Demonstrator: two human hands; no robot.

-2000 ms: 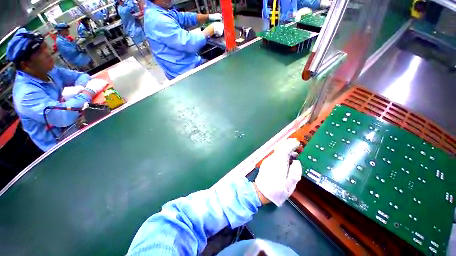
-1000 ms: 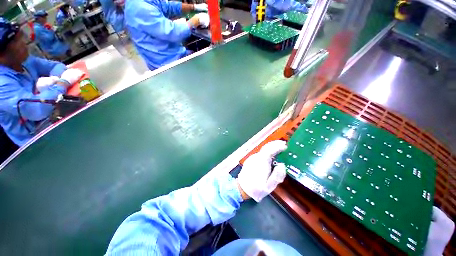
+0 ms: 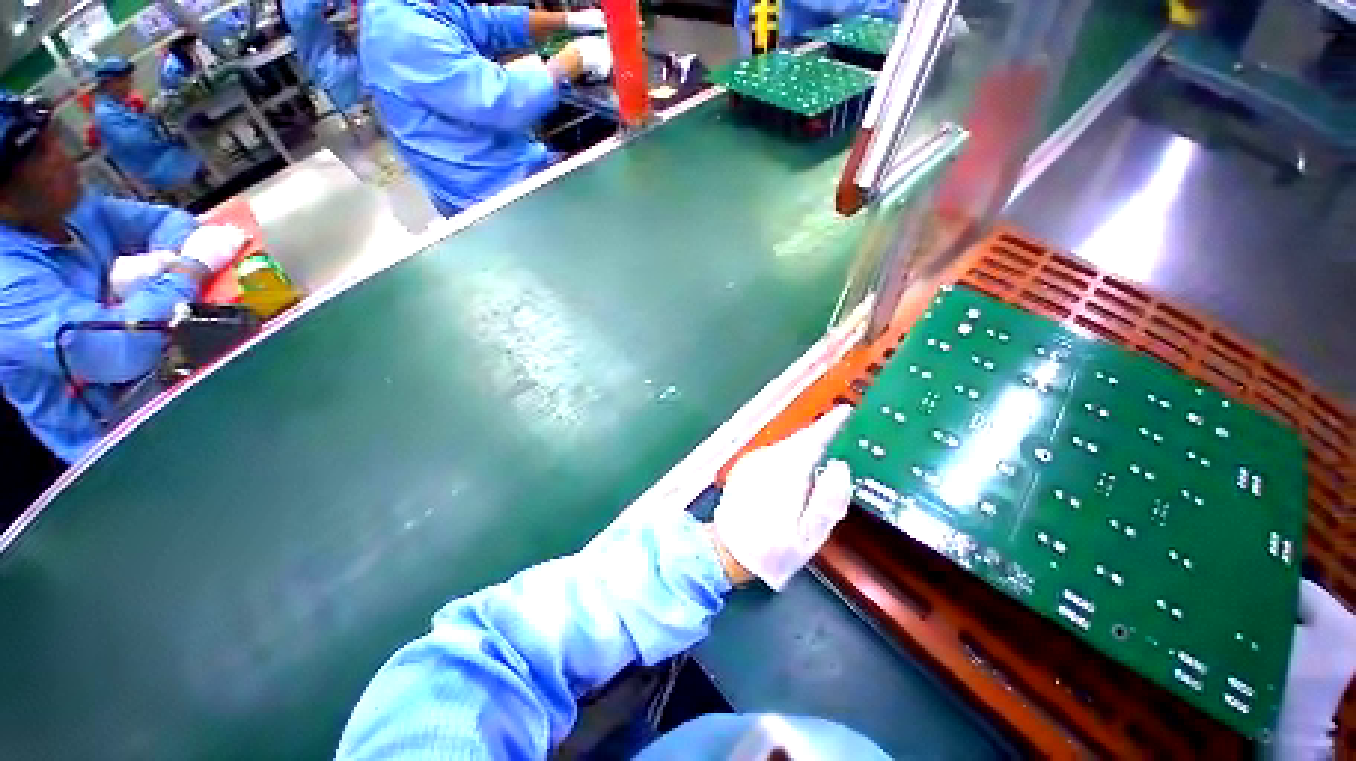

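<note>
A large green printed circuit board with white spots is over the orange-brown slotted tray at the right. My left hand, in a white glove, holds the board's left corner, with the fingers partly hidden at the edge. My right hand, also white-gloved, is at the board's right edge, cut off by the picture's rim and partly behind the board. Its fingers are hidden, so its grip cannot be told.
The green conveyor belt runs along the left, with boards on it at the far end. A clear guard panel stands beside the tray. A red post and coworkers in blue are across the belt.
The view has shifted right and the board now appears further left than two seconds ago. My right hand has come into view at the board's right edge. My left hand stays at the left corner.
</note>
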